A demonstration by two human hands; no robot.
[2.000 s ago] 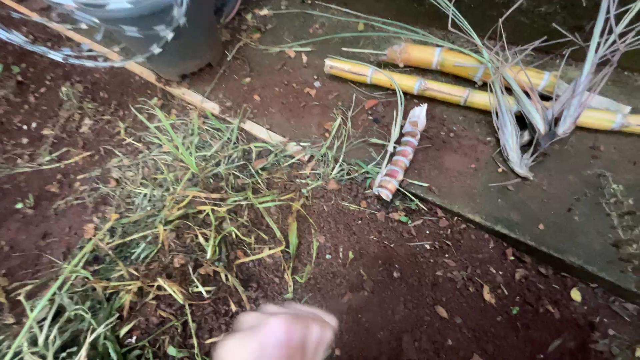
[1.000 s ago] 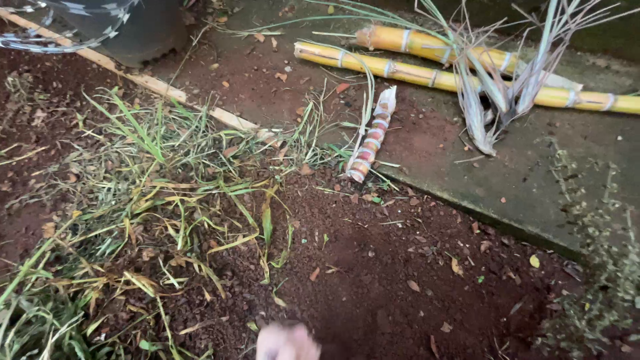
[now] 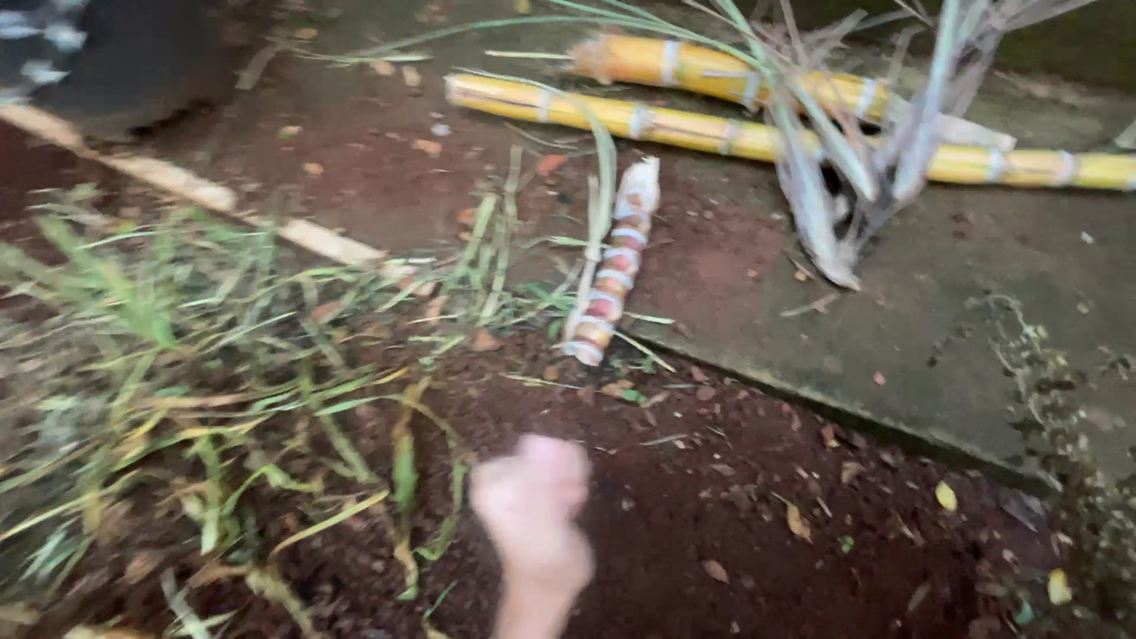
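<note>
One blurred hand, seemingly my left hand (image 3: 532, 497), rises from the bottom edge over the dark reddish soil (image 3: 710, 532). Its fingers look curled, but blur hides whether anything is in them. Above it, a short cane piece with closely spaced pale rings (image 3: 612, 282) lies across the edge of the slab, touching neither the hand nor the long canes. Cut grass and leaves (image 3: 355, 382) spread to the hand's left. My right hand is out of frame.
Two long yellow canes, likely sugarcane (image 3: 603, 115), lie on the dirty concrete slab (image 3: 887, 328) beneath dry leaf stalks (image 3: 821, 204). A dark container (image 3: 151, 62) stands upper left near a thin wooden strip (image 3: 177, 182). A small leafy plant (image 3: 1047, 382) is at right.
The hand has come further into view from the bottom edge, with its wrist now showing. The canes and the short ringed piece lie as before.
</note>
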